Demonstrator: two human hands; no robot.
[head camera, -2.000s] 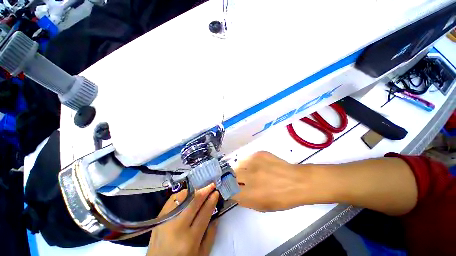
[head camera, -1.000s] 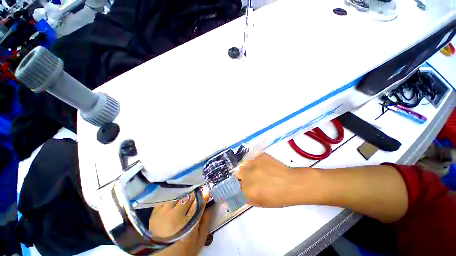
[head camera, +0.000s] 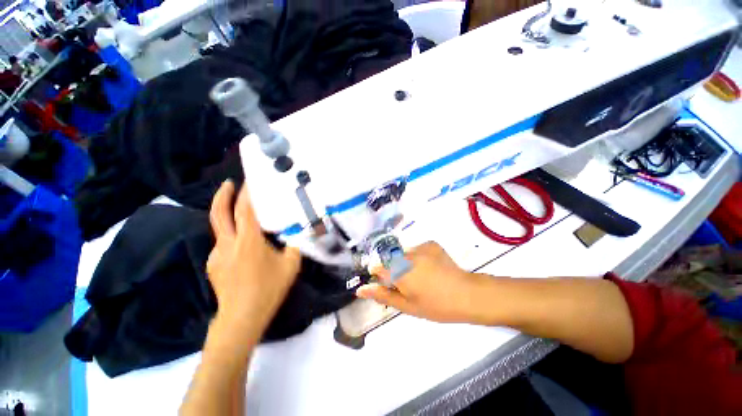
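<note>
The black garment piece (head camera: 154, 284) lies left of and under the head of the white sewing machine (head camera: 350, 154). My left hand (head camera: 250, 272) is raised over the cloth beside the head's left end, its fingers and thumb apart, seemingly holding nothing. My right hand (head camera: 423, 284) is at the needle area, fingertips at the cloth's right edge beside the grey fitting (head camera: 392, 258); whether they pinch the cloth is unclear. The needle itself is not clear. A white label-like mark shows on the cloth near the right fingertips.
Red-handled scissors (head camera: 508, 213), a black flat strip (head camera: 590, 205) and a small brown piece (head camera: 589, 235) lie right of the needle area. Beyond are a pink and blue stick (head camera: 657, 185) and black cable (head camera: 671, 150). A dark garment heap (head camera: 195, 106) lies behind; blue bins stand left.
My left hand has come out from under the machine head to its left side. My right hand stays near the needle. The view has shifted, showing more cloth and floor at left.
</note>
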